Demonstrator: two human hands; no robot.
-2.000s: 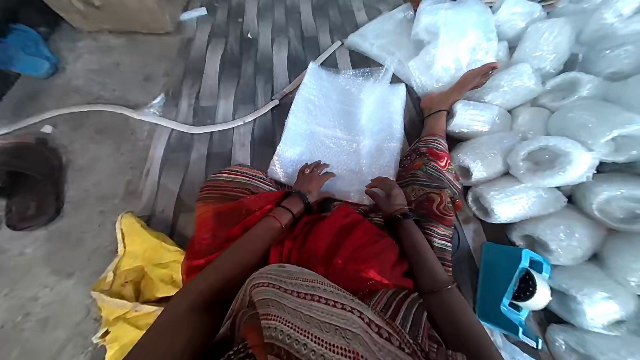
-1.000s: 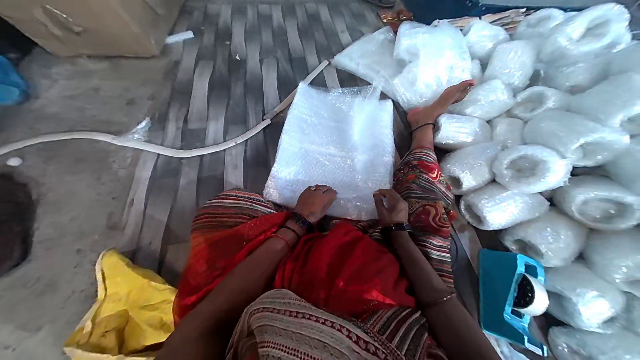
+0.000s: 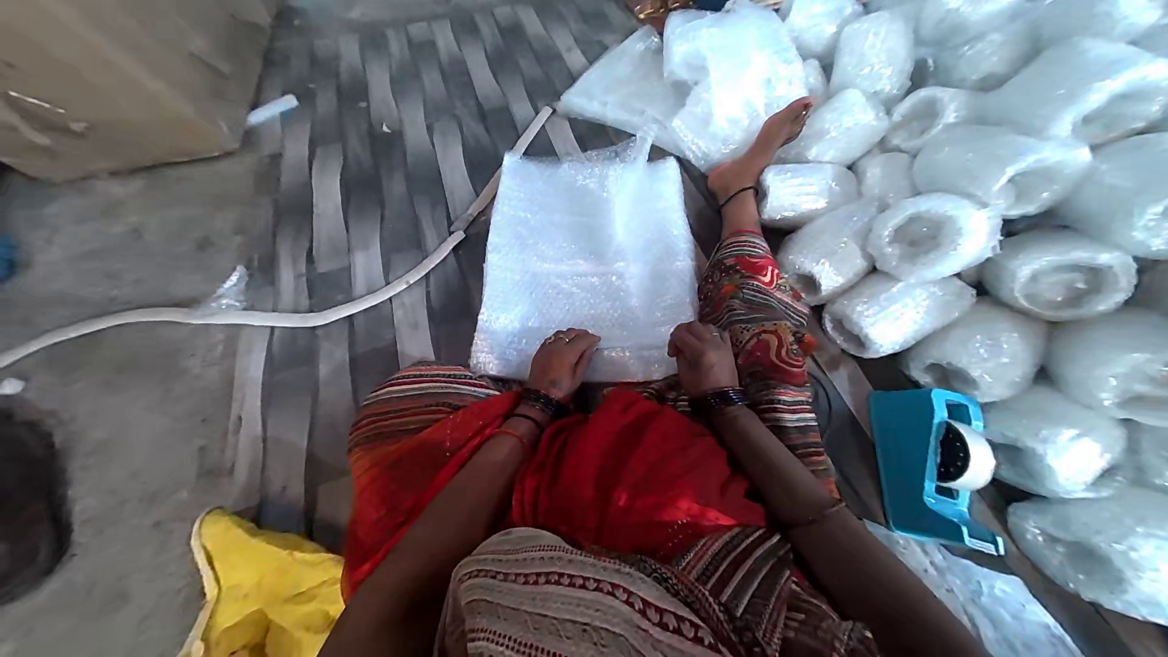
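A layered sheet of clear bubble wrap (image 3: 589, 255) lies flat on the striped mat in front of my lap. My left hand (image 3: 564, 363) rests on its near edge, left of the middle, with the fingers curled down on the film. At the near right corner is my right hand (image 3: 703, 358), its fingers curled in at the edge; whether they pinch the film is hard to tell. Folded film (image 3: 730, 73) lies beyond the sheet, beside my bare foot. A blue tape dispenser (image 3: 922, 461) with a roll of tape (image 3: 967, 456) stands to the right of my leg.
Many wrapped rolls of clear bubble wrap (image 3: 935, 237) are heaped along the right side. A pale hose or cable (image 3: 365, 306) crosses the striped mat (image 3: 338, 201) at left. A cardboard box (image 3: 137, 82) stands at the upper left, a yellow sack (image 3: 274, 584) at the lower left.
My left hand, spread on the film two seconds ago, is now curled at its near edge. My right hand's fingers have curled in at the near right corner. The view has shifted somewhat.
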